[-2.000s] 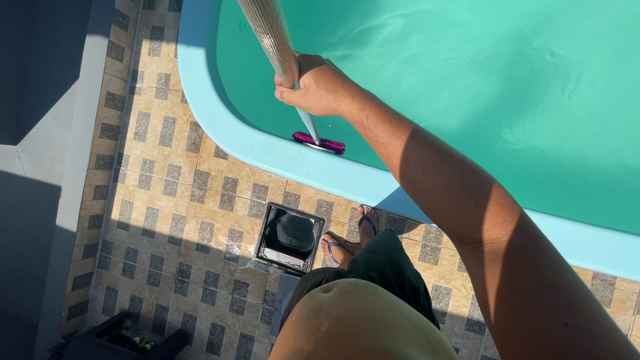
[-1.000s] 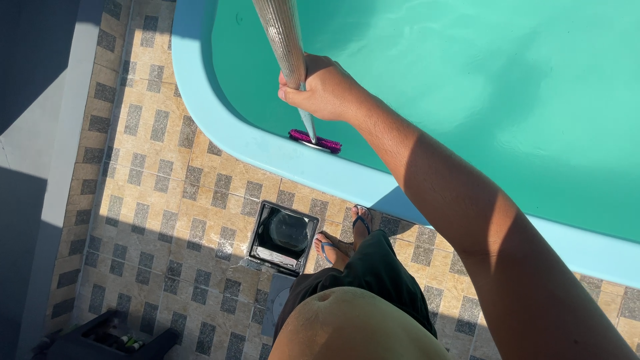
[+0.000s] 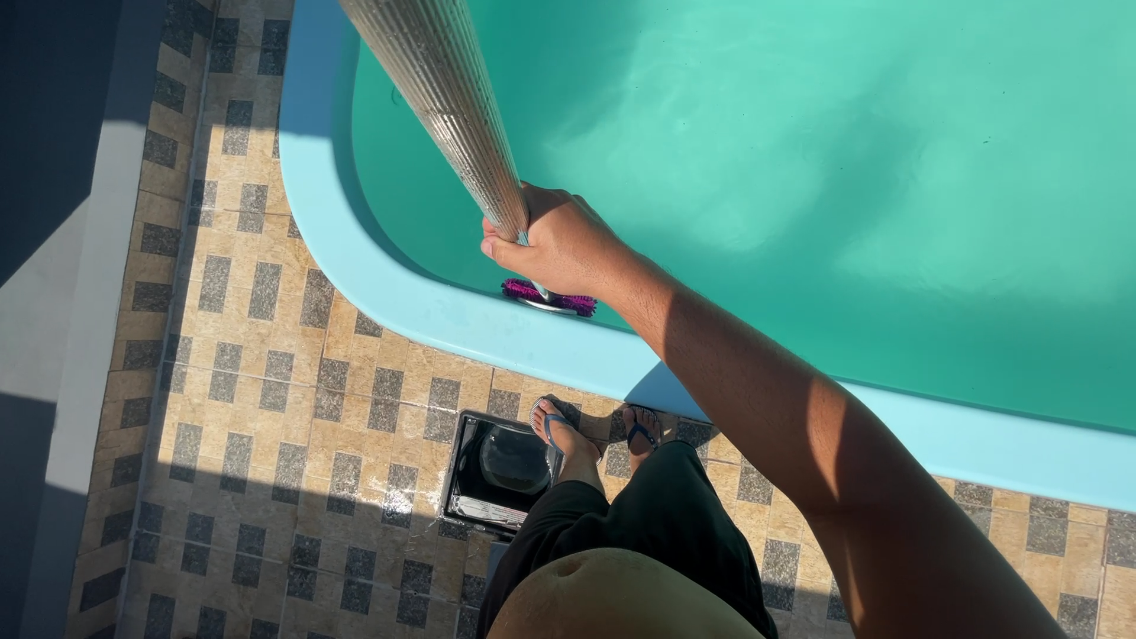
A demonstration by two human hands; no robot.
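Observation:
My right hand (image 3: 559, 240) is closed around a ribbed metal pole (image 3: 444, 98), which rises past the top of the view toward me. Below the hand, at the pole's lower end, a brush with purple bristles (image 3: 550, 297) lies against the inner wall of a pool by its light blue rim (image 3: 461, 328). How deep the brush sits cannot be told. My left hand is out of view.
Green pool water (image 3: 754, 177) fills the upper right. On the tiled floor (image 3: 240, 373), an open black plastic container (image 3: 501, 466) stands beside my feet in flip-flops (image 3: 555, 424). A grey ledge (image 3: 89, 266) runs along the left.
My right hand stays closed on the pole, and the brush remains by the same stretch of rim. My feet stand in the same spot beside the black container.

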